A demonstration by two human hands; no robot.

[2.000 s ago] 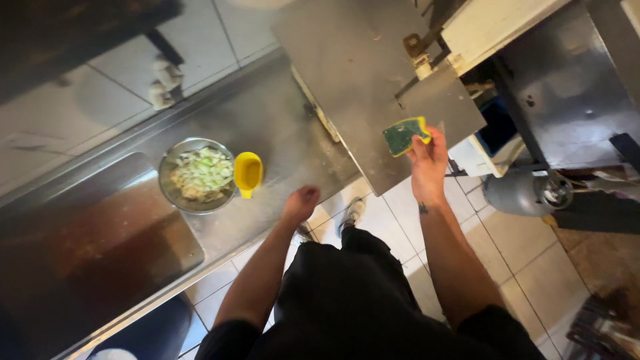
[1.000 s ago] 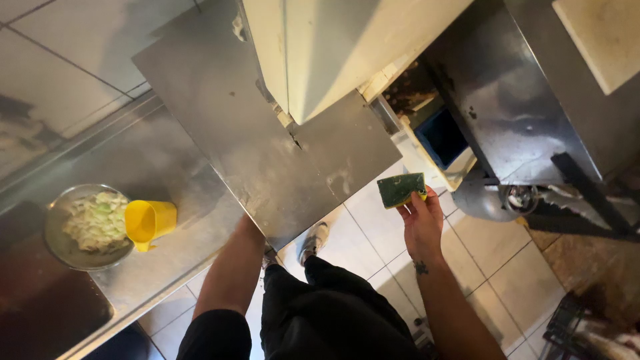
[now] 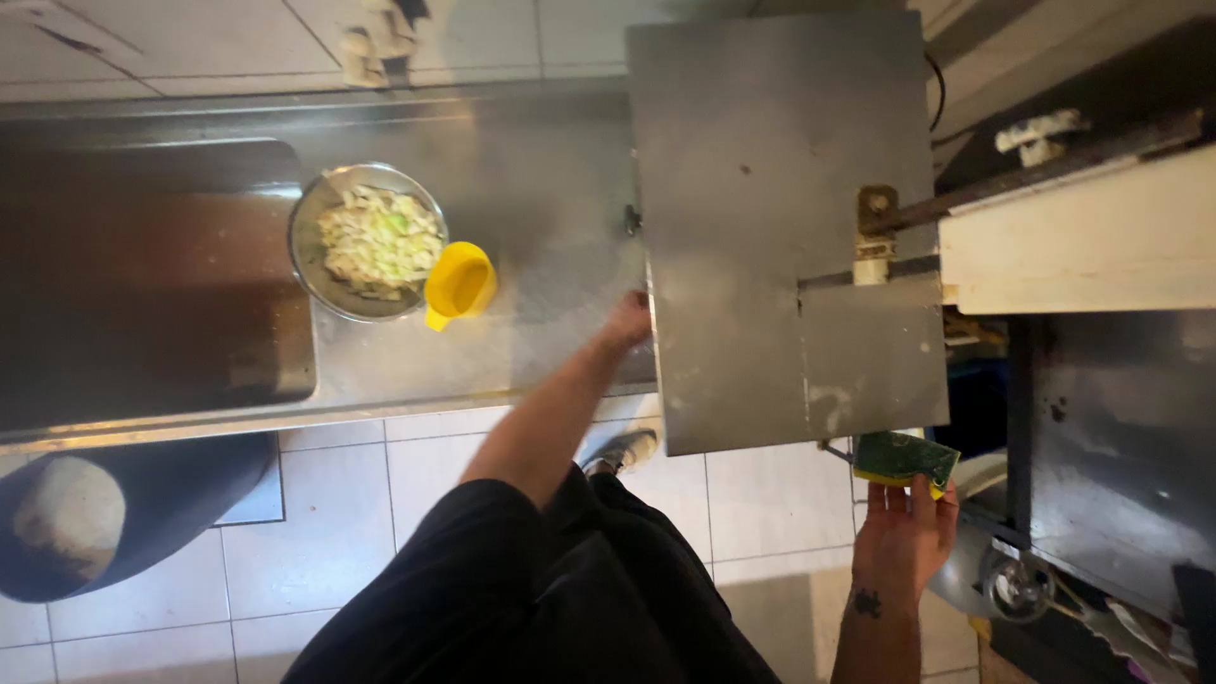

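My right hand (image 3: 907,532) holds a green and yellow scouring sponge (image 3: 905,461) by its lower edge, just below the near right corner of a raised metal panel (image 3: 741,237). My left hand (image 3: 630,318) is at the panel's left edge, over the steel counter; its fingers are partly hidden behind that edge, so its grip cannot be told. Left of it on the counter, a yellow plastic measuring cup (image 3: 463,282) touches or nearly touches a metal bowl (image 3: 309,256) of chopped pale vegetables (image 3: 380,236).
A steel sink basin (image 3: 152,285) lies at the left, with a dark bin (image 3: 190,503) below the counter's front edge. At the right are a white board or panel (image 3: 1083,233), a metal surface (image 3: 1130,427) and a gas cylinder (image 3: 964,570). A tap (image 3: 1040,133) stands behind the white panel.
The view has swung round. My left hand, hidden behind the metal panel a second ago, shows partly at its left edge. The sponge remains in my right hand.
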